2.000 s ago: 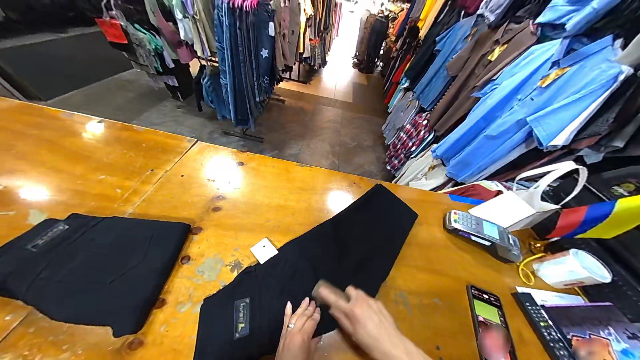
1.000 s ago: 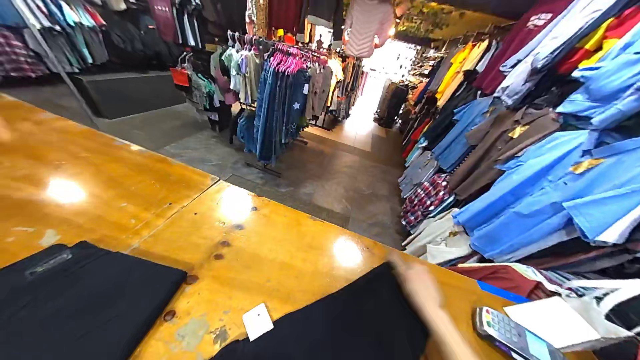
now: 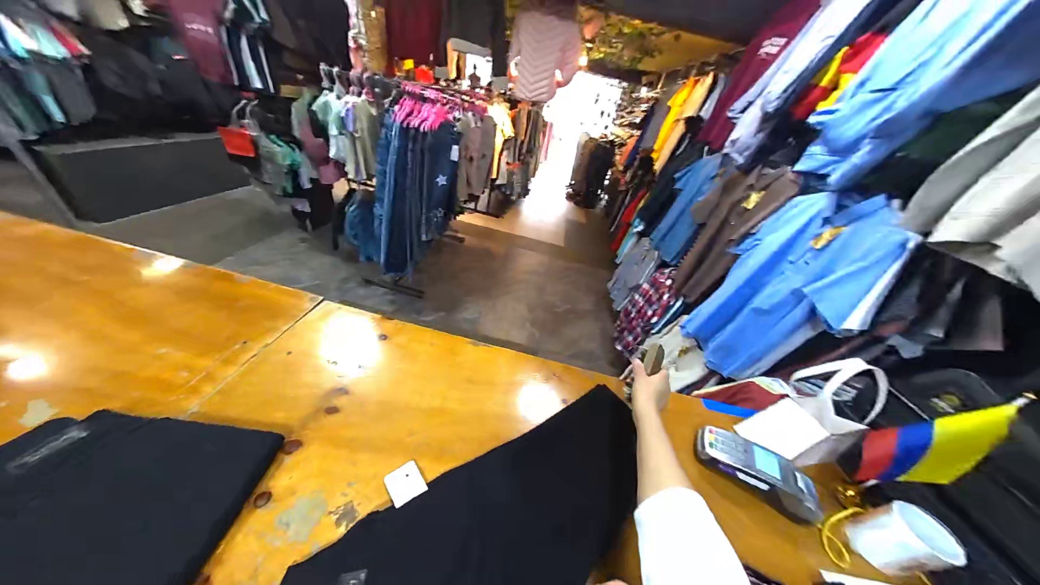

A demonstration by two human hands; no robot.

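My right hand (image 3: 650, 392), its white sleeve reaching up from the bottom edge, grips a small brown object (image 3: 652, 358) just beyond the far right corner of a pair of black trousers (image 3: 520, 487). What the object is cannot be told. A white tag (image 3: 405, 483) sticks out from the trousers' upper edge, and a small patch shows at the bottom. Of my left hand, perhaps a sliver of skin shows at the bottom edge beside the sleeve; the rest is out of view. Another folded black garment (image 3: 138, 496) lies at the left, with a dark patch.
Right of my forearm on the wooden counter (image 3: 455, 390) are a card terminal (image 3: 760, 471), a white bag (image 3: 800, 426), a small striped flag (image 3: 934, 447) and a white roll (image 3: 906, 536). Clothes racks (image 3: 414, 187) stand beyond the counter, and blue shirts (image 3: 812, 268) hang at the right.
My right hand has moved from the middle of the black trousers to beyond their far right corner. My left hand, earlier flat on the trousers, has left the main view. The view has tilted upward.
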